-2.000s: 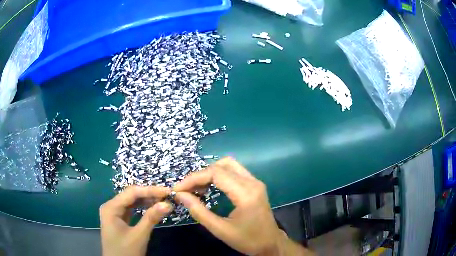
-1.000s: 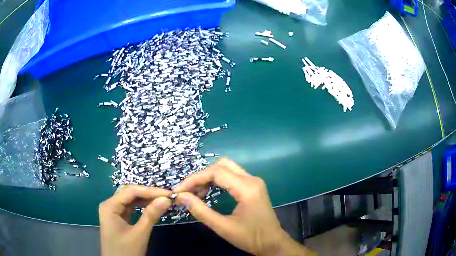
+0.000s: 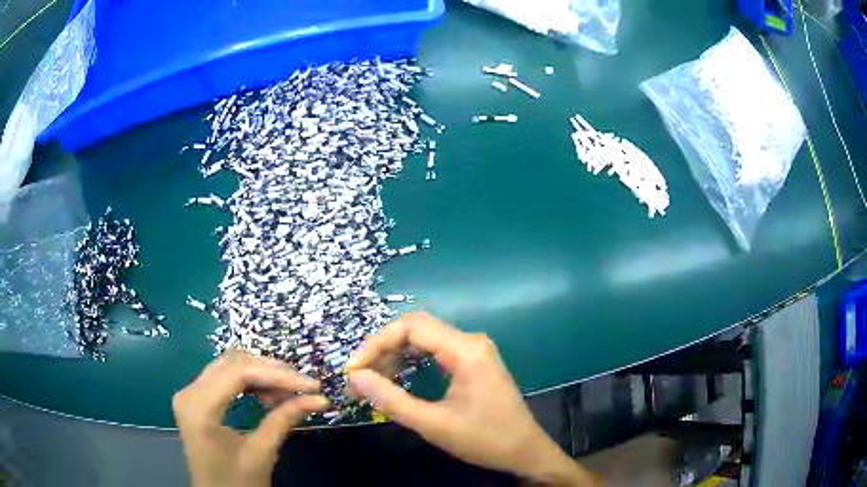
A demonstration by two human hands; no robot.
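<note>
My left hand and my right hand are over the near end of the big heap of assembled parts. Thumb and forefinger are pinched together on each hand, with a small gap between the hands. Something tiny and light shows at my right fingertips. Whether my left fingertips hold a part cannot be told against the heap. The white sleeves lie in a small pile at the right. The dark metal pieces lie in a pile at the left.
A blue bin stands behind the heap. A clear bag lies left of the dark pile. Bags of white parts lie at the right and at the top. Loose odd parts lie between bin and white pile. The bench's curved edge is in front.
My hands have moved slightly apart; before, their fingertips met around a tiny part. My left hand is a little further left.
</note>
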